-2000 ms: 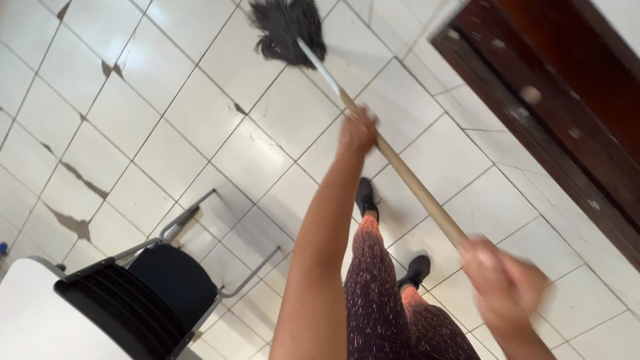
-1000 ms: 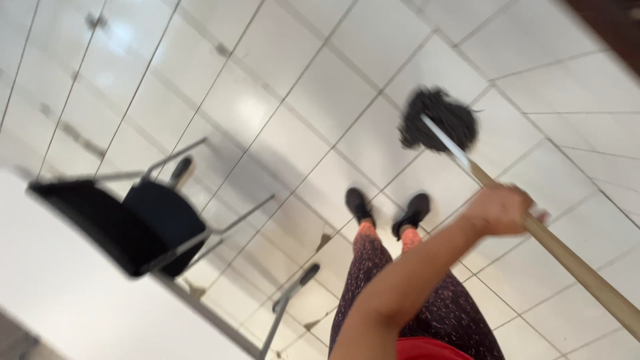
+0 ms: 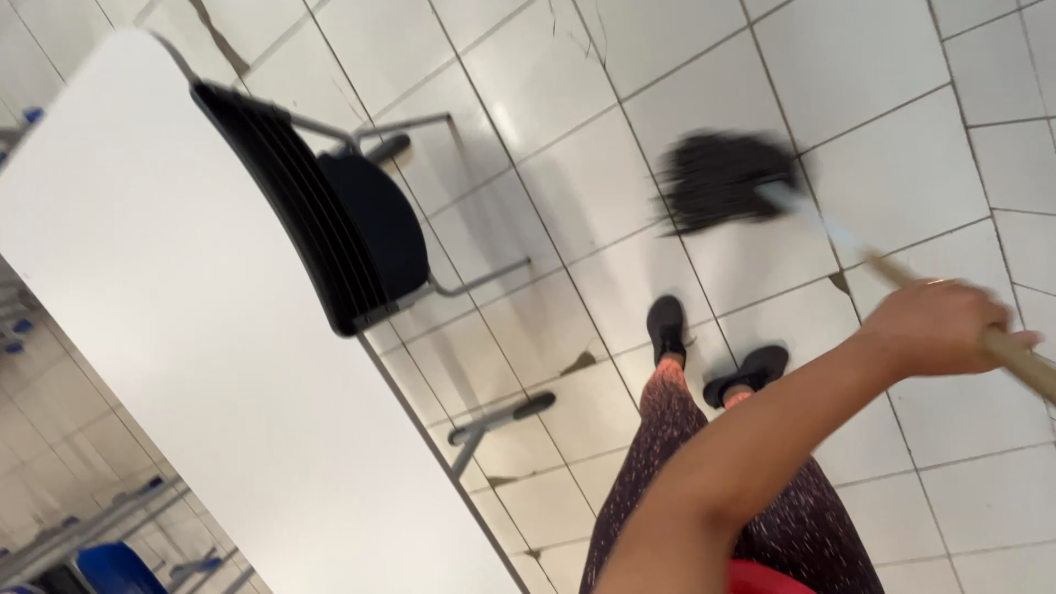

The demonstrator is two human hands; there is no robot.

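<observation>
My left hand (image 3: 940, 326) is closed around the wooden handle of a mop, a little above its pale socket. The handle (image 3: 1023, 363) slants down and leaves the view at the right edge. The black mop head (image 3: 726, 181), blurred, rests on the white tiled floor (image 3: 858, 107), ahead of two dark shoes. My left forearm crosses over the patterned leggings. My right hand is out of view.
A long white table (image 3: 206, 330) fills the left side. A black chair (image 3: 363, 223) with grey metal legs stands at its edge. One grey table foot (image 3: 503, 419) juts onto the floor. Some tiles have chipped, dark corners. Blue chair parts (image 3: 120, 569) show at lower left.
Two seconds ago both hands were on the handle in view; now only my left hand shows. Since one second ago the mop head has moved left relative to the shoes. The view has shifted toward the table.
</observation>
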